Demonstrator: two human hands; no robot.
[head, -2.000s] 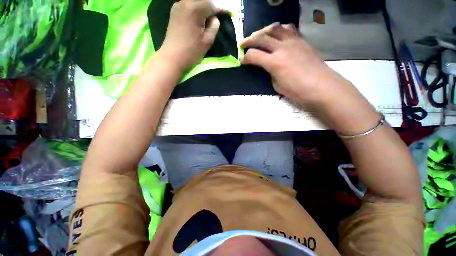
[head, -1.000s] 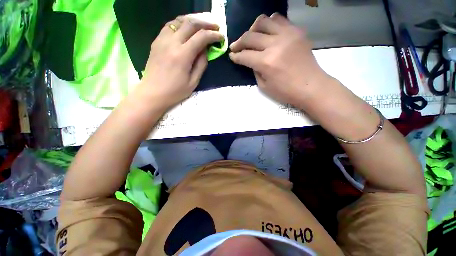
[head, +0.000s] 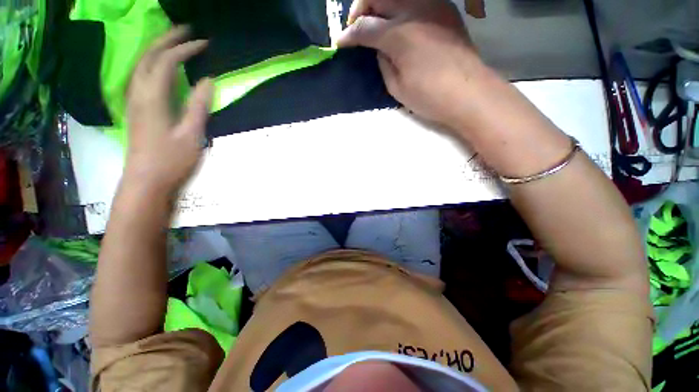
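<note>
The black garment panel (head: 253, 31) lies on the white table at the top centre. A neon-green strip (head: 268, 74) runs across it, its right end by my right fingertips. A whitish strip (head: 334, 17) stands at the top edge beside that end. My right hand (head: 418, 57) pinches at the cloth there, thumb and fingers together; part of the grip is hidden. My left hand (head: 165, 111), blurred, has its fingers apart over the neon-green section (head: 126, 38) on the left and holds nothing that I can see.
Scissors (head: 668, 107), a dark red slim tool (head: 625, 122) and a blue stick (head: 630, 80) lie at the table's right. Bagged neon-green pieces (head: 671, 249) are at the lower right, plastic bags (head: 50, 279) at the lower left. The white table's front edge (head: 329, 214) runs above my lap.
My left hand has let go near the strip and moved left, with its fingers spread. My right hand has moved up slightly. The green strip now lies extended across the black cloth.
</note>
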